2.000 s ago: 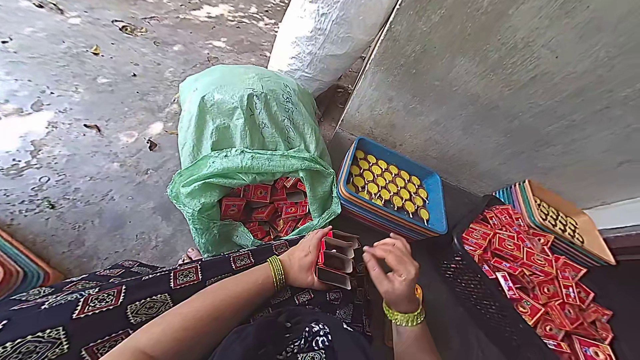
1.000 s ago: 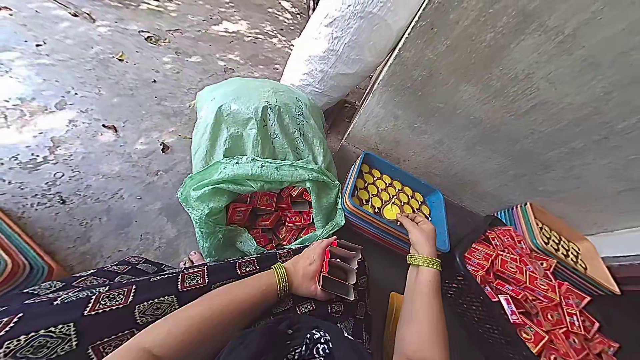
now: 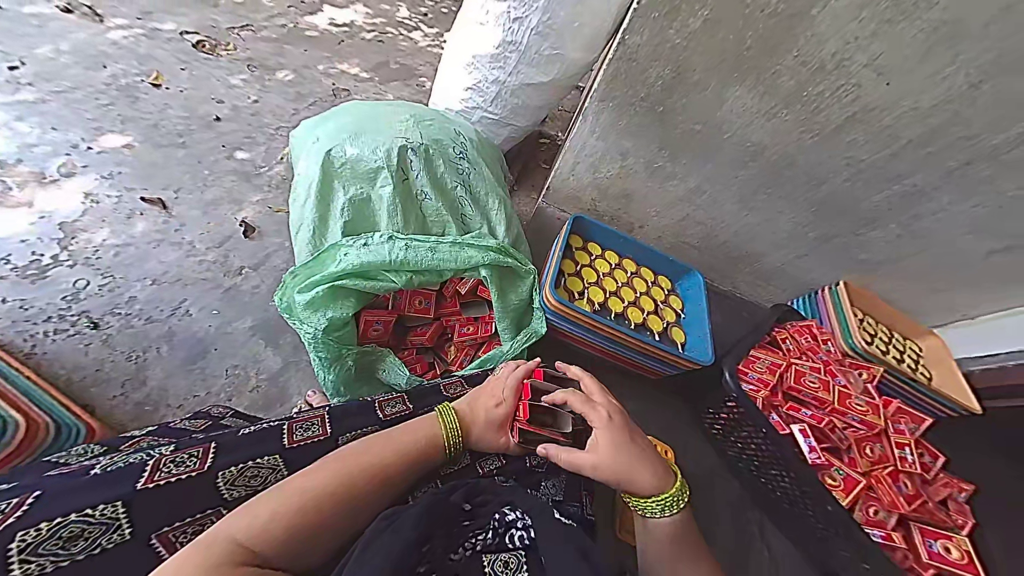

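Observation:
Several small red cardboard boxes, stacked with their ends open, sit in my left hand above the patterned cloth on my lap. My right hand rests its fingers on the same boxes from the right; whether a small piece is between its fingers is hidden. Beyond them, a green woven sack lies with its mouth toward me, full of red boxes. To the right, a blue plastic tray on a stack holds rows of yellow round pieces with short pale tails.
A black plastic crate heaped with flat red boxes stands at right. Beside it is an orange tray of round pieces on another stack. More stacked trays are at far left. A white sack leans near the wall.
A second ago my right hand was at the yellow pieces in the blue tray; now it is back at the boxes. My left hand has kept hold of the boxes throughout.

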